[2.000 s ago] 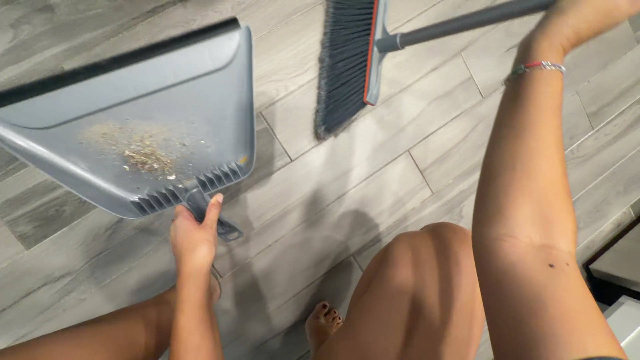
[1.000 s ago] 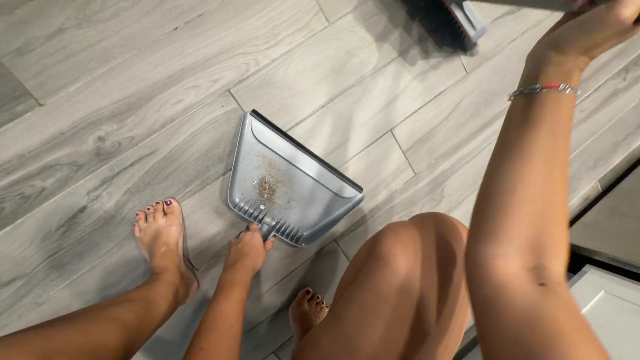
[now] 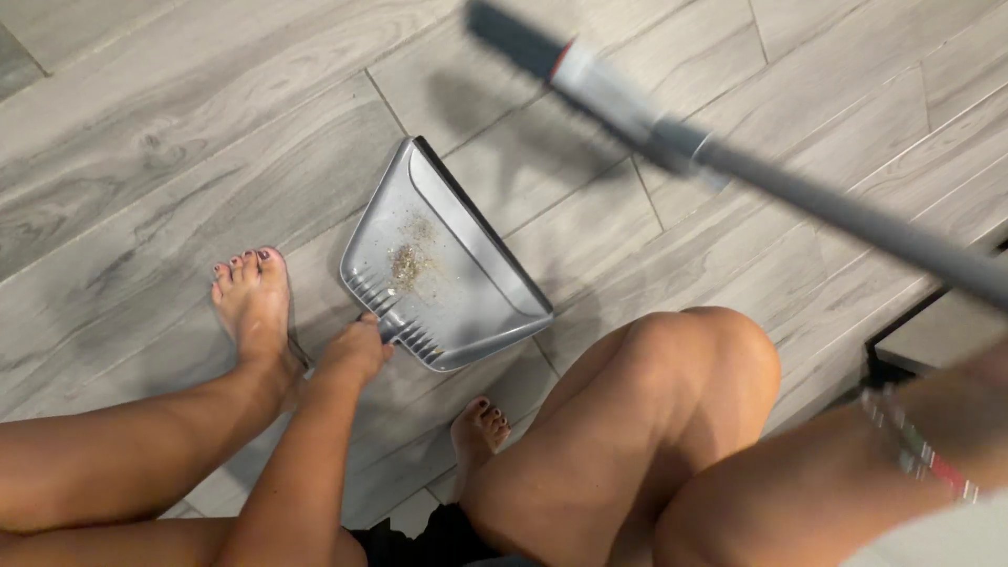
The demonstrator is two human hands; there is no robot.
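Note:
A grey plastic dustpan (image 3: 472,307) with a black lip lies low over the floor, left of centre, its lip facing upper right. A small heap of brownish crumbs and dust (image 3: 408,266) is in it. My left hand (image 3: 358,346) is closed around the dustpan's short handle. A grey broom (image 3: 606,90), blurred, hangs above the floor at upper centre, its dark bristles casting a shadow. Its long handle (image 3: 858,216) runs off the right edge. Only a blurred part of my right hand (image 3: 988,386) shows at that edge, past the bracelet; its fingers and grip are cut off.
The floor is grey wood-look planks (image 3: 197,165). My bare left foot (image 3: 256,303) stands left of the dustpan, and my right foot (image 3: 479,429) is below it. My bent knees (image 3: 677,354) are at lower centre. A dark-edged cabinet or step (image 3: 937,331) is at the right.
The broom head, at the top edge a second ago, has swung further left into view. My right hand has moved down to the right edge. The dustpan has turned, its lip now facing more to the right.

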